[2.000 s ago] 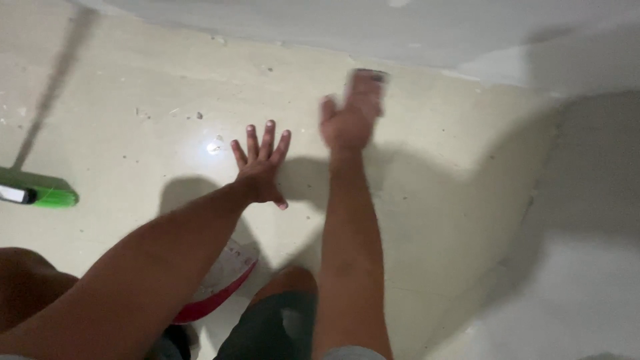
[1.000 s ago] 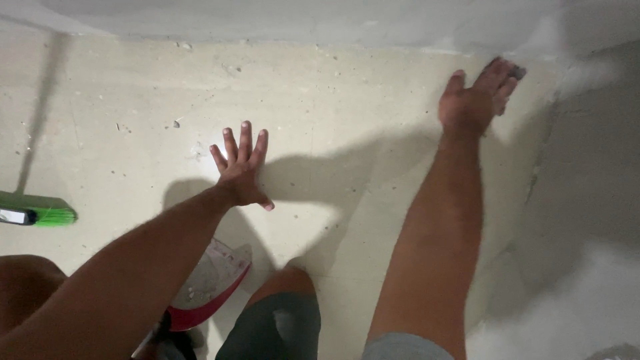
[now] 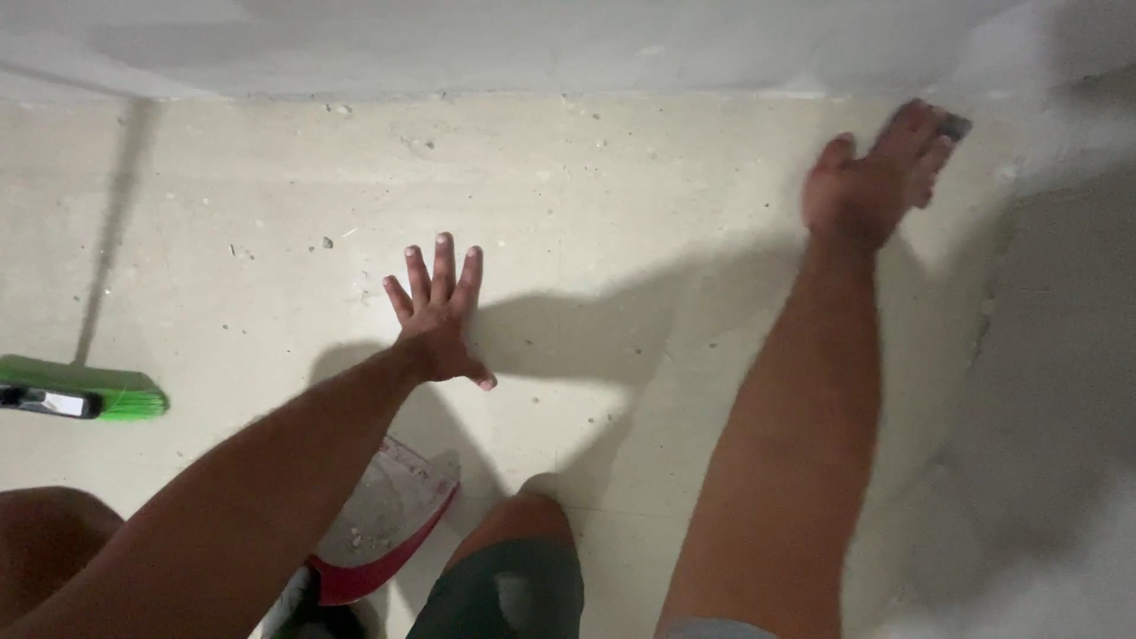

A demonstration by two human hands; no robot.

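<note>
My left hand (image 3: 437, 324) is planted on the pale floor (image 3: 568, 213) with its fingers spread, and nothing is in it. At the upper right, near the corner of the walls, my right hand (image 3: 874, 182) lies over a small dark flat object (image 3: 955, 127), pressing it to the floor. Only the object's end shows past the fingers; its kind cannot be told. The right hand is slightly blurred. Bits of debris (image 3: 327, 242) lie scattered on the floor beyond my left hand and along the wall.
A red-edged dustpan (image 3: 390, 568) with debris in it lies below my left forearm, beside my leg. A green-bristled broom (image 3: 133, 404) rests at the far left. A grey wall (image 3: 568, 49) runs along the top, and another grey surface (image 3: 1065, 355) bounds the right side.
My right hand has moved right along the wall with the dark object, from the upper middle to near the corner. My left hand has stayed spread on the floor.
</note>
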